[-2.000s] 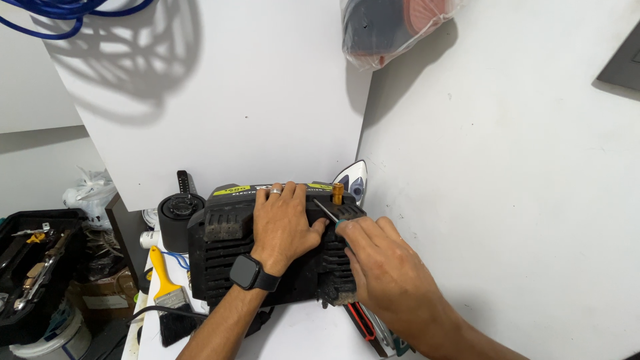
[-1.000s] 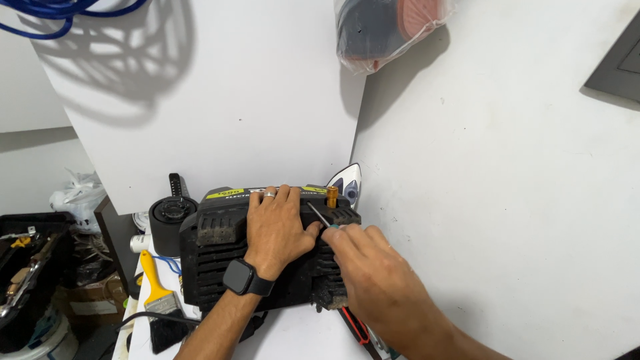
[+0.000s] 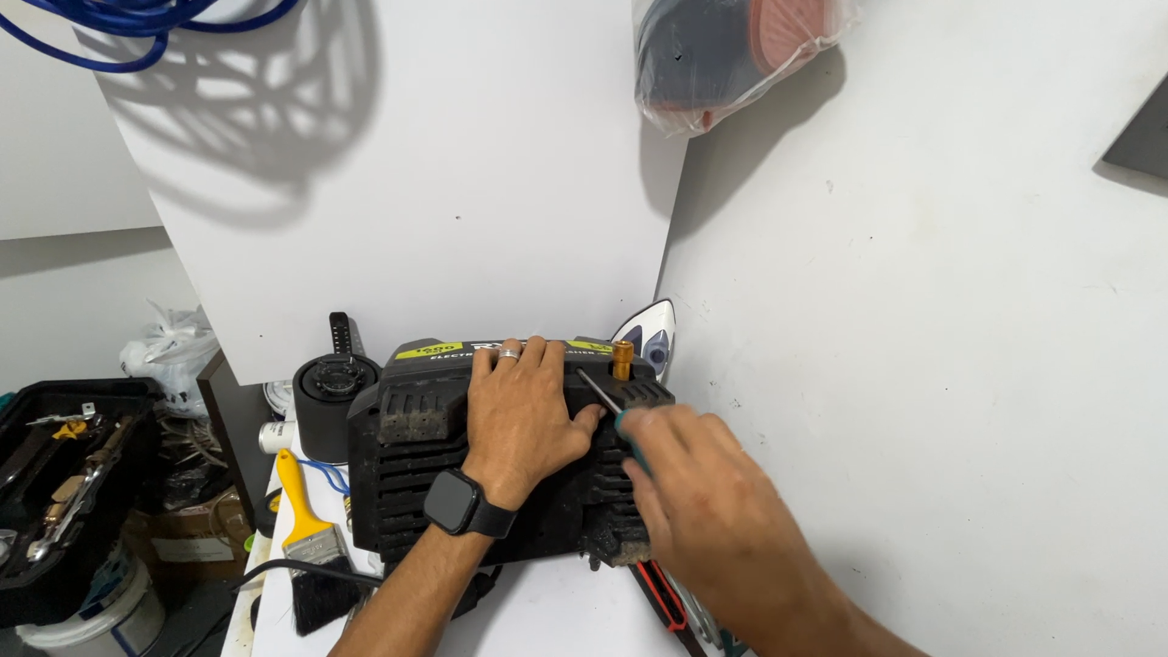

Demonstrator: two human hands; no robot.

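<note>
A black electric pressure washer housing (image 3: 538,538) with yellow-green label patches lies on the white table, its ribbed vents facing me. My left hand (image 3: 525,420), with a ring and a smartwatch (image 3: 452,502) on that arm, is spread flat on the housing, fingers over its labelled edge. My right hand (image 3: 707,484) grips a screwdriver (image 3: 602,394) by its teal handle. The shaft slants up and left, its tip at a recess near the upper edge of the housing. A brass fitting (image 3: 622,360) stands just right of the tip.
Left of the housing are a black cylinder (image 3: 336,420) with a watch on top, a yellow-handled paintbrush (image 3: 306,520) and a black cable (image 3: 301,566). A toolbox (image 3: 82,392) stands at far left. Behind is a clothes iron (image 3: 650,330); red-and-black-handled tools (image 3: 659,593) lie near the right forearm.
</note>
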